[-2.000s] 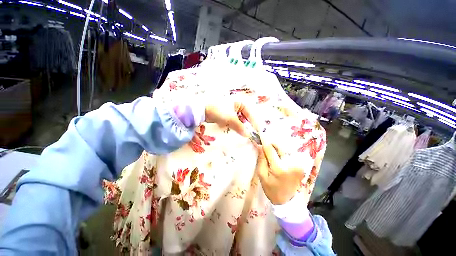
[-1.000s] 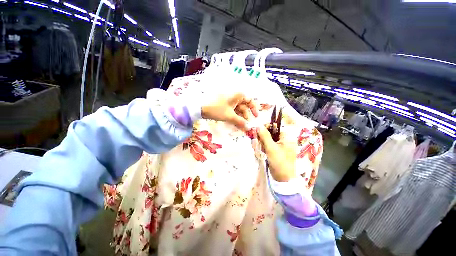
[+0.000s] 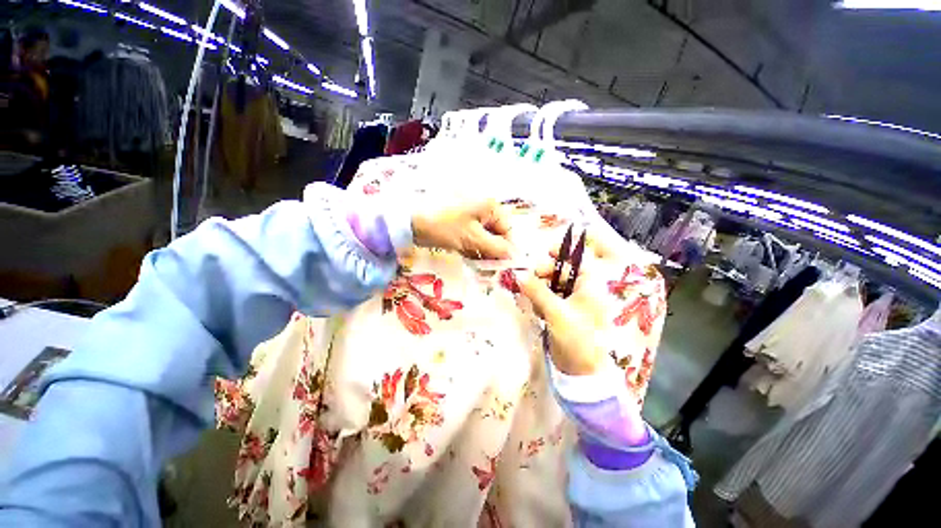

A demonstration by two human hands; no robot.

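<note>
The cream floral blouse (image 3: 454, 361) hangs in front of me with more like it behind. My left hand (image 3: 464, 229) is at the upper front, its fingertips pinching the cloth. My right hand (image 3: 570, 315) is just right of and below it. It holds the dark thread snips (image 3: 568, 261), whose two points stick up apart, clear of the cloth. The right thumb and finger also pinch the cloth beside a red flower. The exact edge between my hands is washed out by glare.
White hangers (image 3: 544, 126) hang on the thick grey rail (image 3: 712, 126). Striped garments (image 3: 846, 413) and pale ones hang at right. A white table (image 3: 46, 335) with a picture sheet (image 3: 33, 380) is at left, a brown box (image 3: 77, 227) beyond. A person (image 3: 29, 88) is far left.
The right hand has turned from facing down at the cloth, and the snips now show pointing up. Since one second ago both hands have shifted only slightly.
</note>
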